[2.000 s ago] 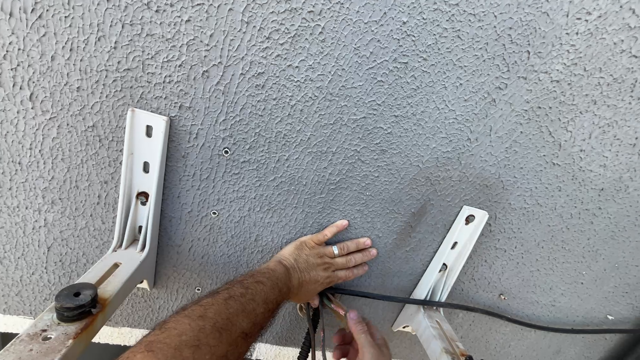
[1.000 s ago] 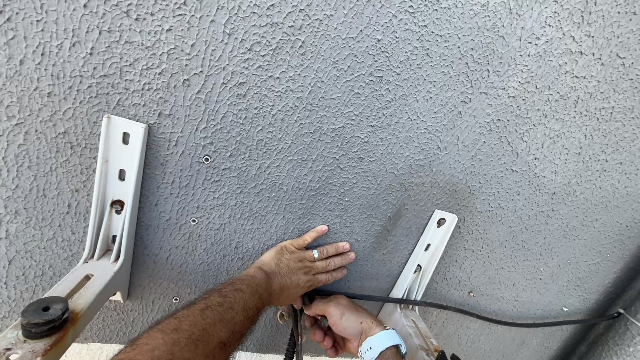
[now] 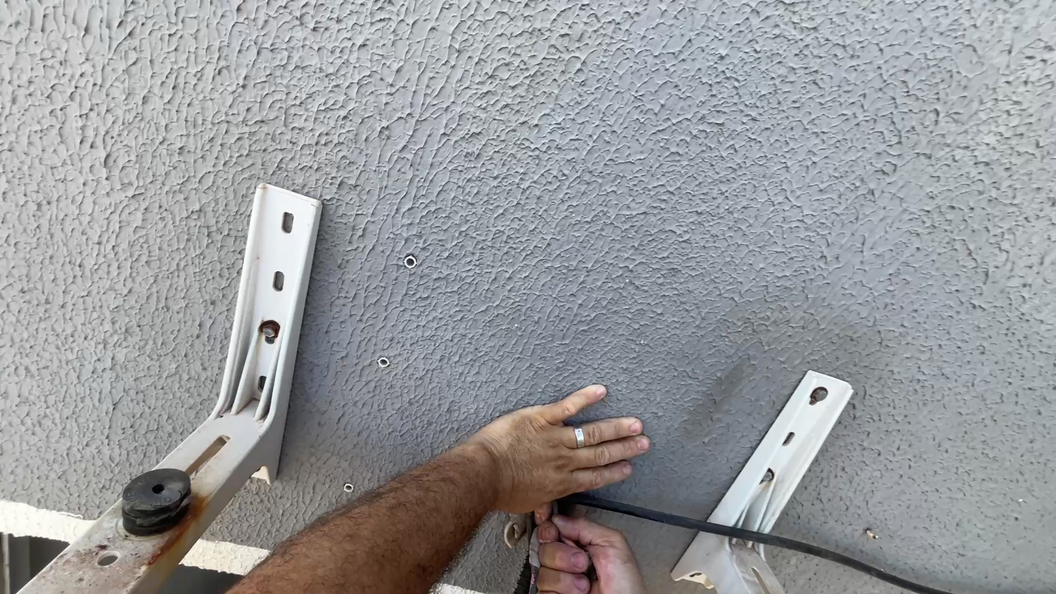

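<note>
My left hand (image 3: 565, 450) lies against the grey textured wall, fingers spread and pointing right, a ring on one finger. Its thumb is mostly hidden underneath. Just below it, my right hand (image 3: 586, 553) has its fingers curled around thin cables or strips at the bottom edge; what exactly it pinches is partly hidden. A black cable (image 3: 709, 525) runs from between the hands to the right, passing over the right bracket. Beside the right hand is a small pale loop (image 3: 515, 530), with a dark corrugated piece (image 3: 522, 575) below it.
A white metal wall bracket (image 3: 285, 272) with rust stains stands at left, a black rubber mount (image 3: 156, 502) on its arm. Another white bracket (image 3: 792, 450) stands at right. Small wall anchors (image 3: 410, 261) dot the wall (image 3: 577, 165) between them.
My left hand remains flat on the wall. My right hand has stayed at the cables below it, its grip shifted; the watch seen on its wrist a second ago is out of view.
</note>
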